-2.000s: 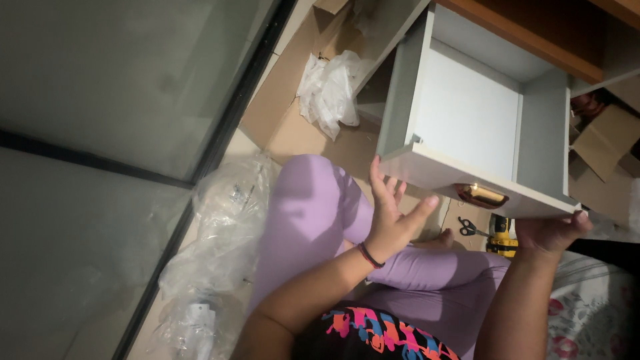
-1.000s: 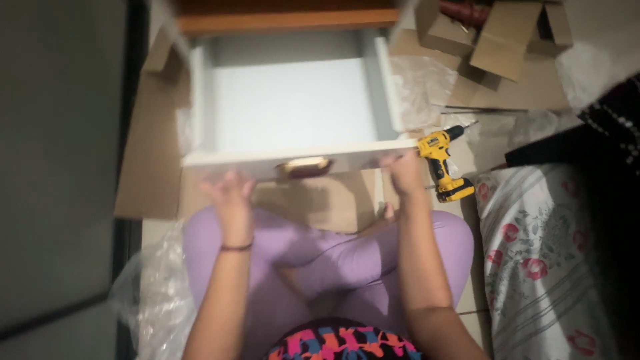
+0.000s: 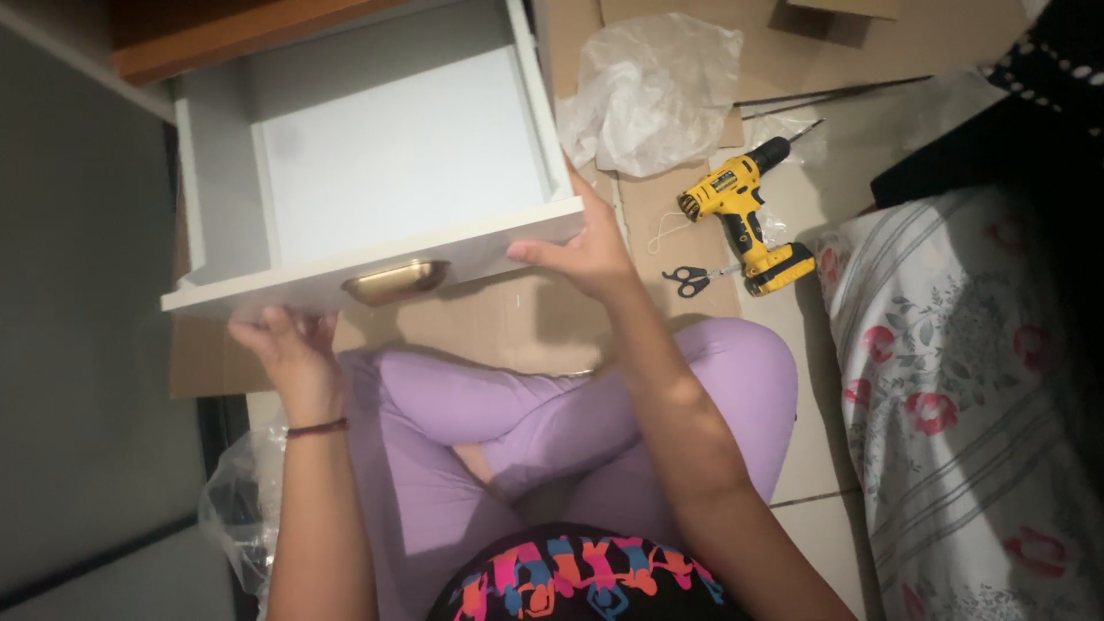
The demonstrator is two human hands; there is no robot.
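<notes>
A white drawer [image 3: 405, 155] with a brass-coloured cup handle [image 3: 397, 281] on its front panel juts out of a cabinet with an orange-brown wooden board [image 3: 250, 30] above the opening. My right hand [image 3: 582, 246] grips the right end of the front panel, thumb on the face and the other fingers round the side, partly hidden. Under the panel's lower edge, left of the handle, my left hand [image 3: 293, 349] touches it with bent fingers; its fingertips are partly hidden. The inside of the drawer holds nothing that shows.
Right of the drawer a yellow cordless drill [image 3: 746, 216] lies beside black-handled scissors [image 3: 690, 280] on cardboard and tiles. Behind them is a crumpled plastic bag [image 3: 651, 90]. Floral fabric [image 3: 957, 397] lies at the right, and a dark panel [image 3: 86, 345] stands at the left. Clear plastic [image 3: 246, 509] lies by my left forearm.
The view has swung and shifted. My right hand has gone from the front panel's lower edge to its right end. My left hand stays near the panel's left part.
</notes>
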